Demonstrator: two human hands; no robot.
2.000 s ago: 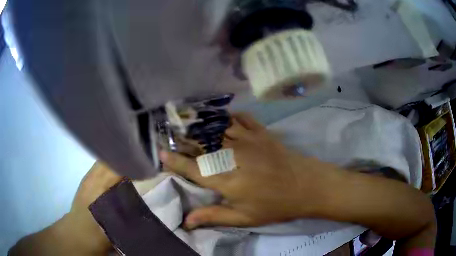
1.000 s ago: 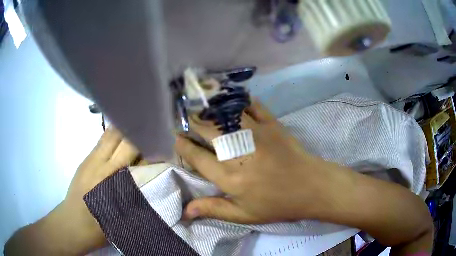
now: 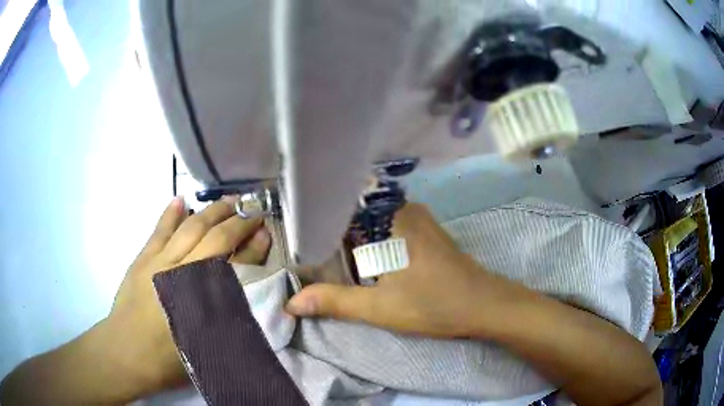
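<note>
The beige-grey ribbed garment piece (image 3: pixel 556 254) lies bunched under and around the sewing machine head (image 3: pixel 341 95). A dark brown striped band (image 3: pixel 226 341) runs from beside the needle area down to the bottom edge. My left hand (image 3: pixel 171 277) lies left of the needle area, fingers forward, its fingertips at the cloth edge under the head. My right hand (image 3: pixel 405 293) presses on the garment right of the head, thumb stretched left on the cloth. Its other fingers are partly hidden behind the tension dial (image 3: pixel 381 258). The needle tip is hidden.
A larger cream ribbed knob (image 3: pixel 533 119) sticks out from the head at upper right. The pale table and machine bed (image 3: pixel 71 214) extend at left. A yellow-brown tray (image 3: pixel 684 266) stands at far right, beside dark clutter.
The view has shifted, showing more of the head's left side and metal parts near the needle. My left fingers now show more fully, spread forward. My right thumb still rests on the cloth.
</note>
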